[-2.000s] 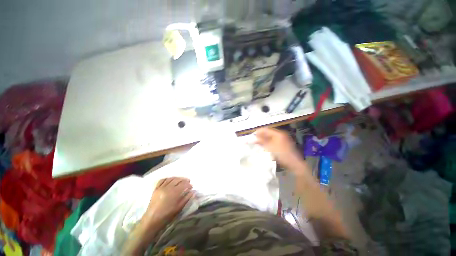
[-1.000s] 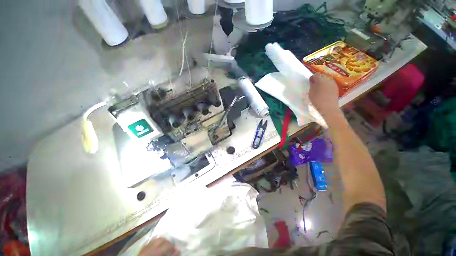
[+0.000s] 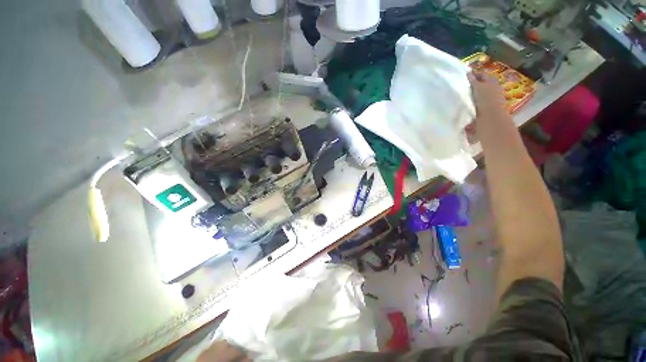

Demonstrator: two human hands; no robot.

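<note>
My right hand [image 3: 483, 95] holds the edge of a white cut piece [image 3: 432, 95], which is partly lifted and opened out at the right of the table. Another white piece [image 3: 388, 121] lies under and beside it. My left hand [image 3: 221, 352] is cut off by the bottom edge and blurred, at the white fabric [image 3: 304, 311] on my lap; its grip cannot be made out. The overlock machine [image 3: 248, 170], with a green label on its white head cover, stands left of the cut pieces. No fabric shows clearly under its presser foot.
Blue-and-dark snips [image 3: 363, 194] and a white roll [image 3: 352, 137] lie right of the machine. An orange-red packet [image 3: 516, 86] is partly behind my right hand. Dark green cloth with a red strip [image 3: 399, 185] lies under the white pieces. Thread cones [image 3: 358, 14] stand above.
My right hand has moved from the lap fabric to the white pieces at the right and has raised and spread one. The view has turned rightward. My left hand is now mostly out of view.
</note>
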